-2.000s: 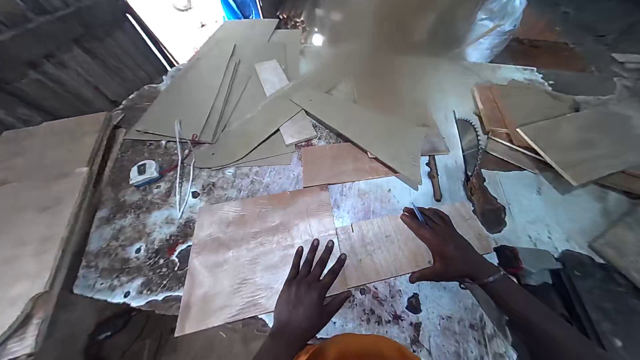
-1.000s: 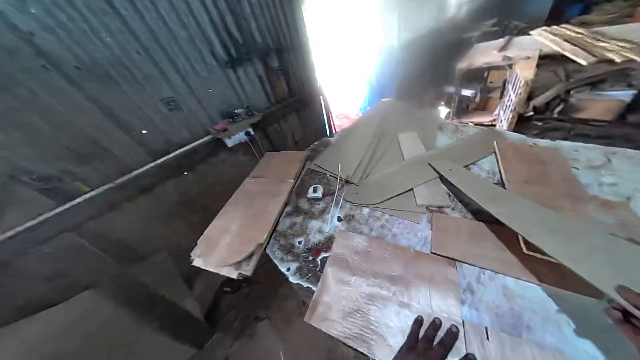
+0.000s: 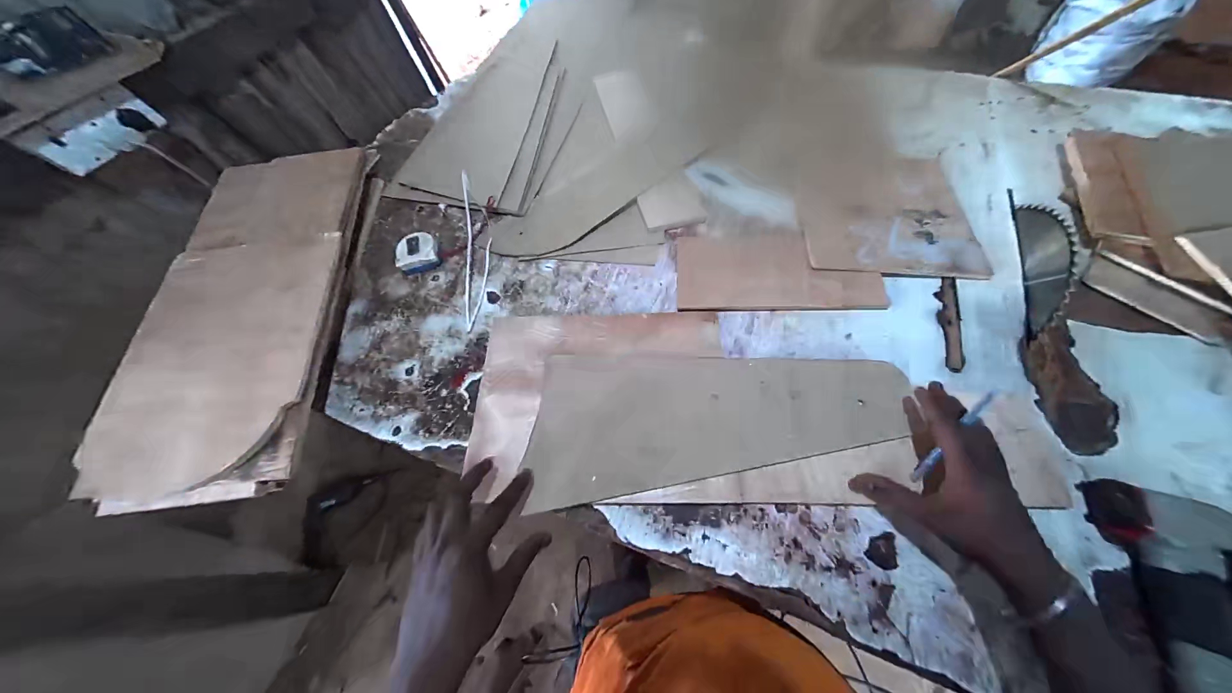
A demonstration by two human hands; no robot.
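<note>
A grey-brown tapered board point(image 3: 712, 414) with one curved end lies on top of a thin plywood sheet point(image 3: 597, 335) and a paler plywood piece point(image 3: 1001, 462), near the table's front edge. My right hand point(image 3: 962, 481) is at the board's narrow right end, with a blue-and-white pen point(image 3: 953, 438) held between thumb and fingers. At the lower left corner of the board, my left hand point(image 3: 476, 558) has its fingers spread and holds nothing; its fingertips are at or just beside the corner.
Left of the board are a tape measure point(image 3: 417, 252) and a white cord point(image 3: 470, 260). Stacked plywood point(image 3: 231, 327) stands at the left. A toothed circular blade point(image 3: 1044, 255) and a wood block point(image 3: 1068, 390) lie right. Grey boards point(image 3: 500, 135) overlap at the back.
The tapered grey-brown board now lies over the plywood sheets, which were uncovered there two seconds ago. My left hand has moved from on the plywood to the board's left corner. The view has swung about.
</note>
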